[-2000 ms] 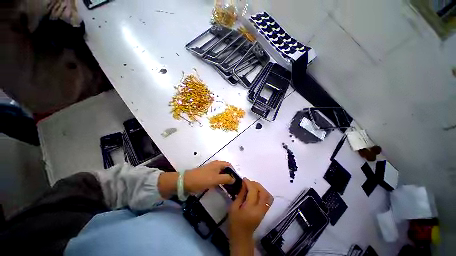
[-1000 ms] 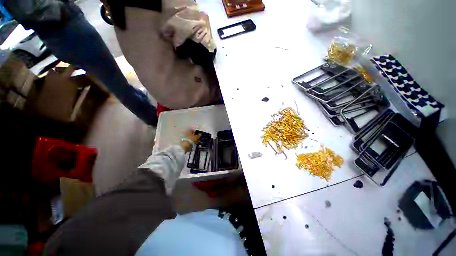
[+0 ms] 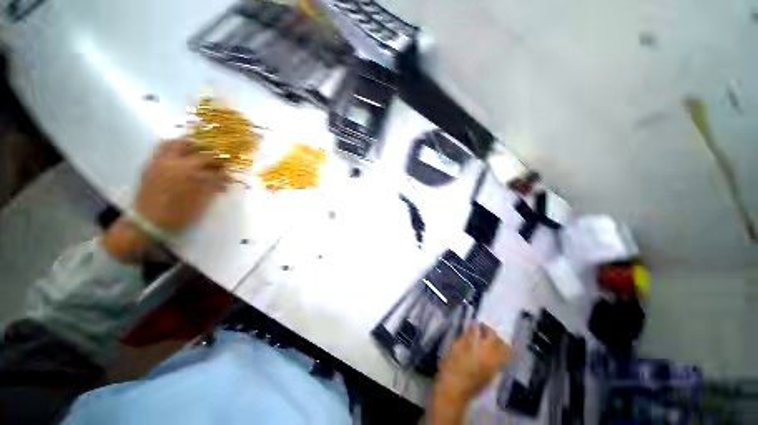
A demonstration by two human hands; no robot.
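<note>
The picture is blurred. My left hand (image 3: pixel 176 187) is at the near left edge of the larger golden-yellow pile of flex cables (image 3: pixel 223 137); its fingertips overlap the pile's edge, and whether they hold anything is unclear. My right hand (image 3: pixel 475 359) is at the near right end of a stack of black front housings (image 3: pixel 415 314); its fingers touch or overlap the stack, and its grip cannot be made out. A paler pile of small yellow parts (image 3: pixel 294 168) lies right of the larger pile.
More black housings (image 3: pixel 266 50) are stacked at the back. A dark round patch with a white label (image 3: pixel 435 158), a line of black bits (image 3: pixel 413 219), black sheets (image 3: pixel 482 222) and white paper (image 3: pixel 594 239) lie to the right. More black housings (image 3: pixel 540 365) are at the lower right.
My left hand has moved from the housings in the white bin up to the golden-yellow pile. My right hand is back in view, at the housing stack. The view has swung right.
</note>
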